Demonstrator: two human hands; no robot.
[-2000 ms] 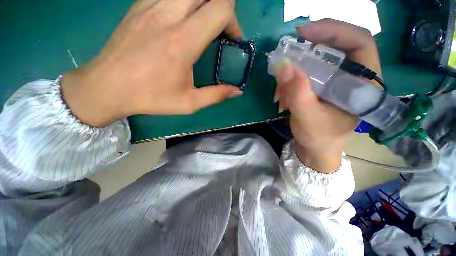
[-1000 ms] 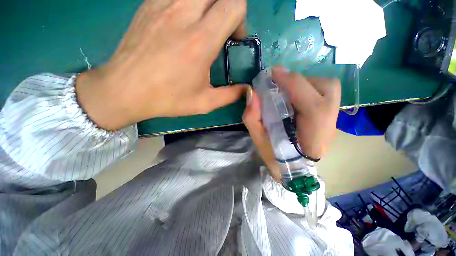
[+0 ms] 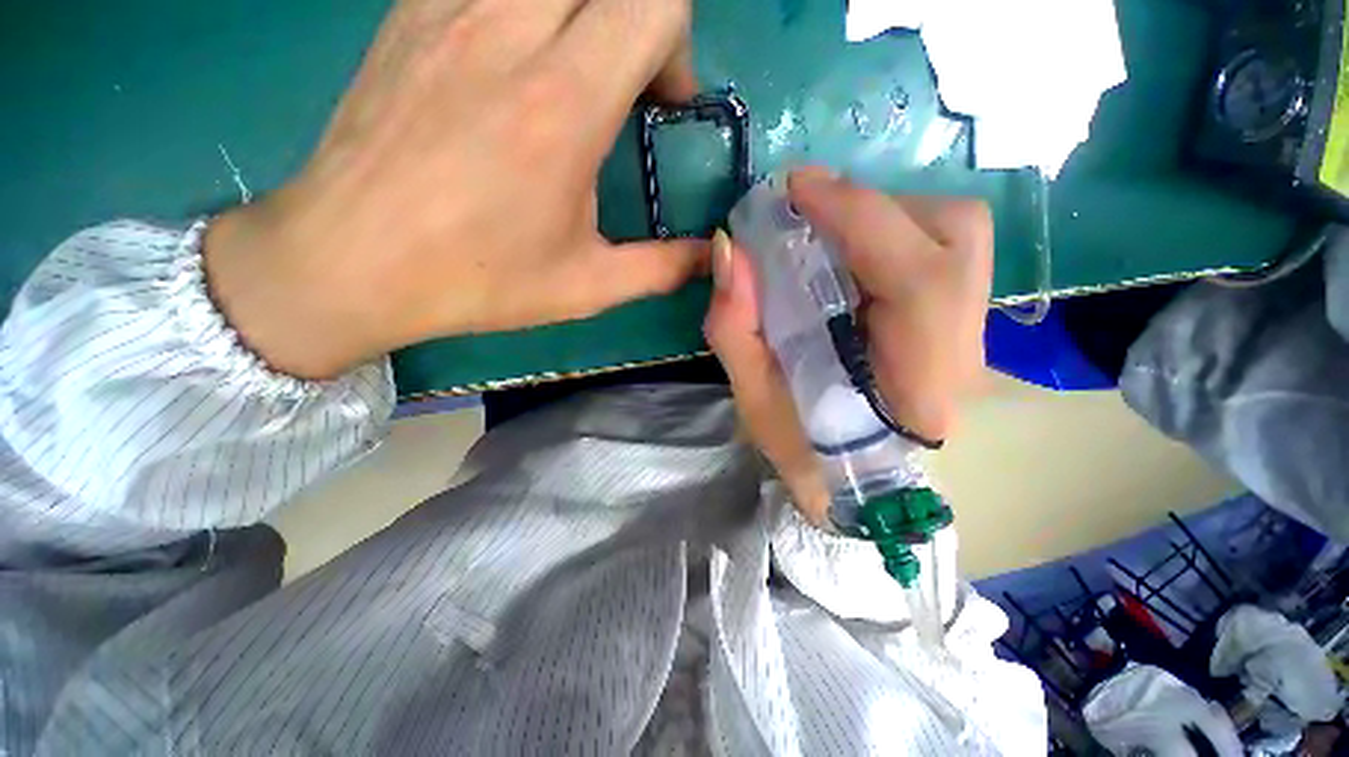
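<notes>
A small black rectangular frame [image 3: 653,170] lies on the green mat near its front edge. My left hand [image 3: 474,185] holds it, thumb at its near side and a finger at its far side. My right hand [image 3: 903,296] holds a clear dispensing syringe [image 3: 806,318] like a pen, with its front end at the frame's near right corner. The needle tip is not visible. A green adapter head [image 3: 898,521] sits at the syringe's rear, with a clear hose running down from it.
A white irregular sheet [image 3: 1036,74] lies on the mat [image 3: 178,89] beyond my right hand. A dark dispenser box with a round gauge [image 3: 1258,92] stands at the far right. A grey sleeve [image 3: 1243,385] of another person is at the right.
The syringe has swung from lying out to the right to pointing up at the frame, its green end now near my right cuff. Since one second ago, both hands and the frame have shifted slightly left.
</notes>
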